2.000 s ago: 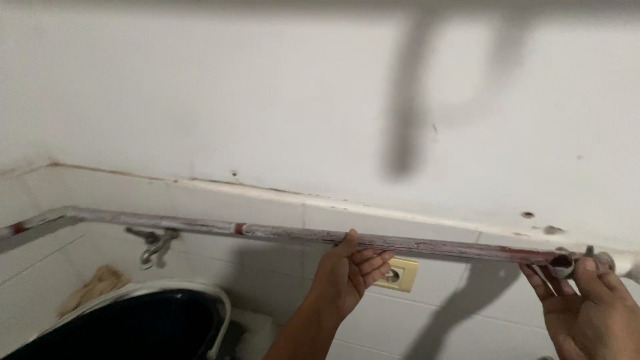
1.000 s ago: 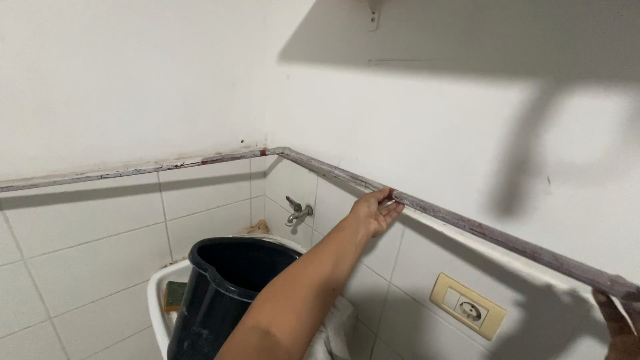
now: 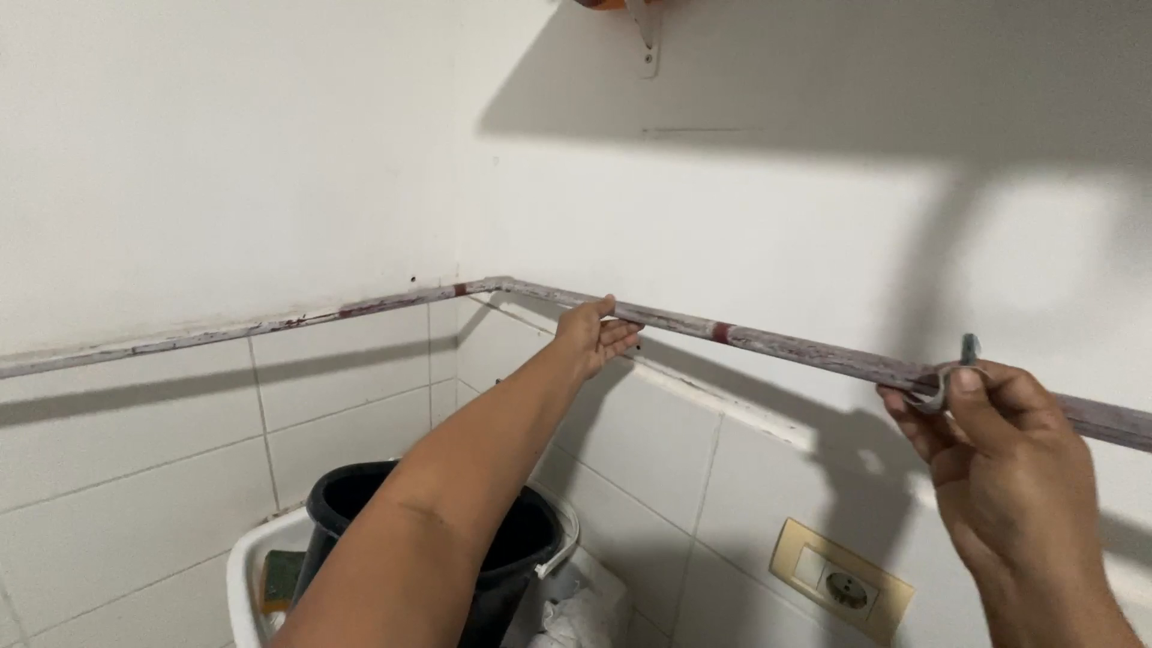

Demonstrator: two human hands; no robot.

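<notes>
A paint-worn pipe (image 3: 810, 351) with reddish bands runs along the wall and bends at the corner. My left hand (image 3: 596, 335) supports it from below, thumb near its upper side and fingers partly spread. Farther right, my right hand (image 3: 1008, 432) pinches a pipe clamp (image 3: 940, 387) with a screw standing up from it. The clamp lies against the pipe, partly around it; my fingers hide part of it. Between the hands, the pipe stands off from the wall.
Beneath my left forearm a black bucket (image 3: 328, 504) stands in a white basin (image 3: 241, 576), with a sponge (image 3: 283, 576) and a white cloth (image 3: 576, 621) near it. A socket and switch plate (image 3: 841, 580) is on the tiles. A shelf bracket (image 3: 646, 45) hangs above.
My right hand, mostly out of view at the right edge a second ago, now shows with the clamp at the pipe. The stretch of pipe by my left hand stands farther from the wall.
</notes>
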